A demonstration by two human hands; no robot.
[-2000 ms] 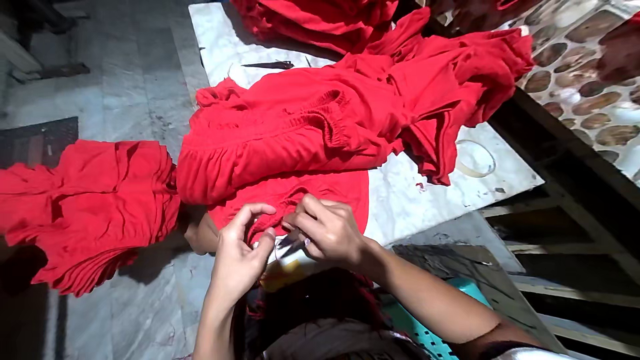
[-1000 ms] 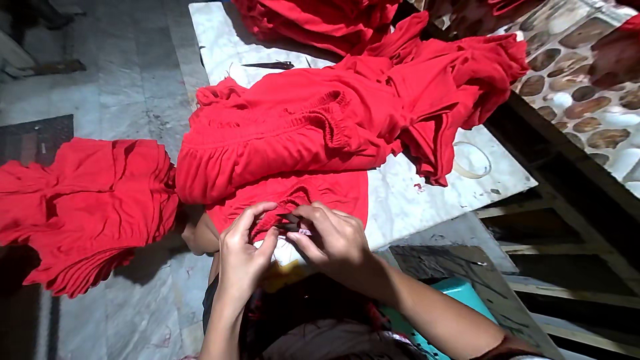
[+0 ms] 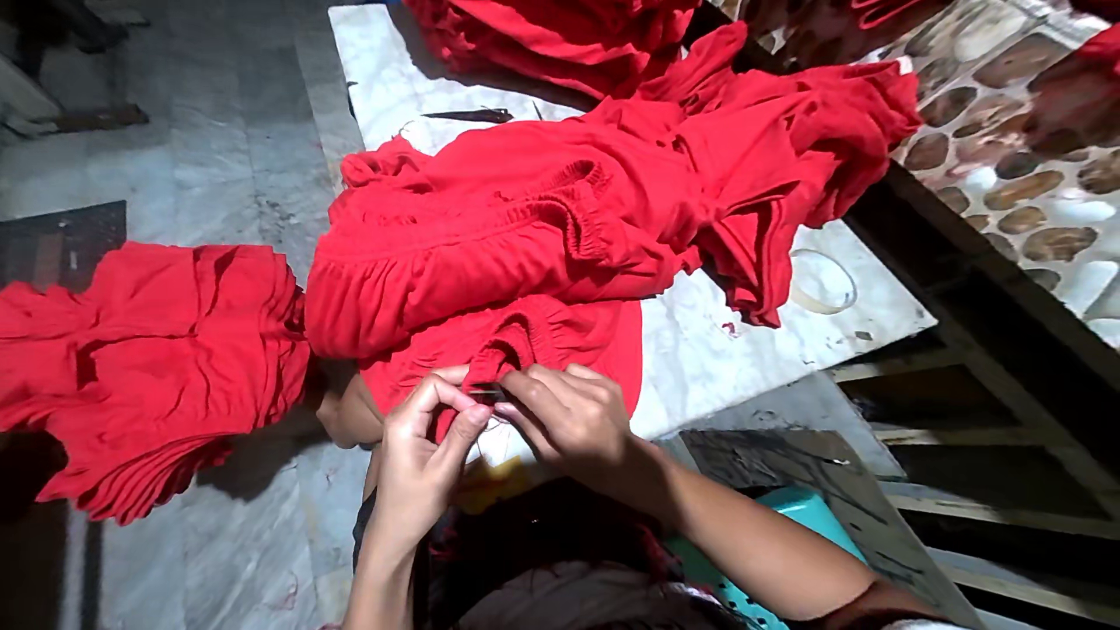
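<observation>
At the near edge of the white marble-look tabletop (image 3: pixel 700 376), my left hand (image 3: pixel 433 437) pinches the gathered edge of a red garment (image 3: pixel 604 341) between thumb and fingers. My right hand (image 3: pixel 569 420) is close beside it, fingers curled around a small dark tool, perhaps thread snips, mostly hidden by the fingers. The tool's tip is at the pinched fabric. Beyond my hands lies a heap of red garments (image 3: pixel 490 236) with elastic-gathered edges. A slim dark tool (image 3: pixel 468 115) rests at the far side of the tabletop.
More red fabric (image 3: pixel 569 35) lies at the far edge. A stack of red garments (image 3: pixel 175 350) is at the left. A clear roll or ring (image 3: pixel 822 282) sits on the right of the tabletop. A slatted wooden frame (image 3: pixel 989 437) and a turquoise plastic seat or basket (image 3: pixel 809 516) are at the right.
The garment's gathered edge between my hands has shifted, with a loop of it now standing up beyond my fingers. My right hand's fingers have curled over more.
</observation>
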